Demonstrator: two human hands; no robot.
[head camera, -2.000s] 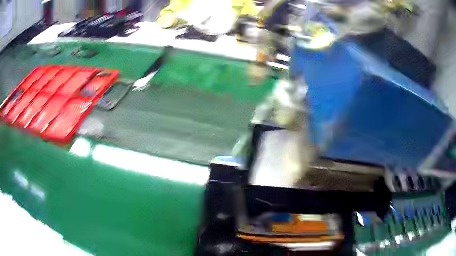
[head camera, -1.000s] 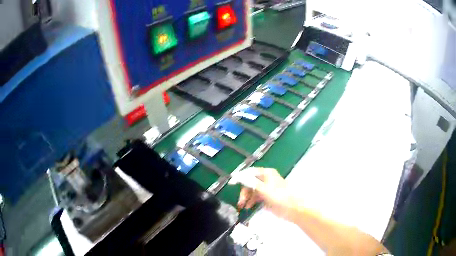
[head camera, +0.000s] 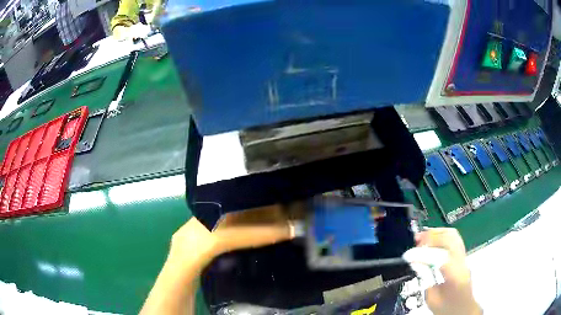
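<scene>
A phone middle frame (head camera: 344, 234) with a blue patch is held level, slightly blurred, in front of the press fixture opening. My right hand (head camera: 440, 261) grips its right end; white finger cots show on the fingertips. My left hand (head camera: 246, 234) reaches in from the left with its fingers at the frame's left end; the fingertips are blurred and partly hidden. The blue press housing (head camera: 307, 61) stands above, with the grey press head (head camera: 310, 144) below it and black padding (head camera: 246, 280) around and under the frame.
A row of phone frames with blue patches (head camera: 483, 159) lies on the green surface at right, a black tray (head camera: 477, 115) behind them. The control panel (head camera: 504, 49) is upper right. A red tray (head camera: 37, 166) lies at left. A person's yellow sleeve (head camera: 126, 13) shows at the far upper left.
The view has swung back from the right side to the press. My right hand, earlier beside the row of frames, now holds a frame at the press. My left hand has come into view.
</scene>
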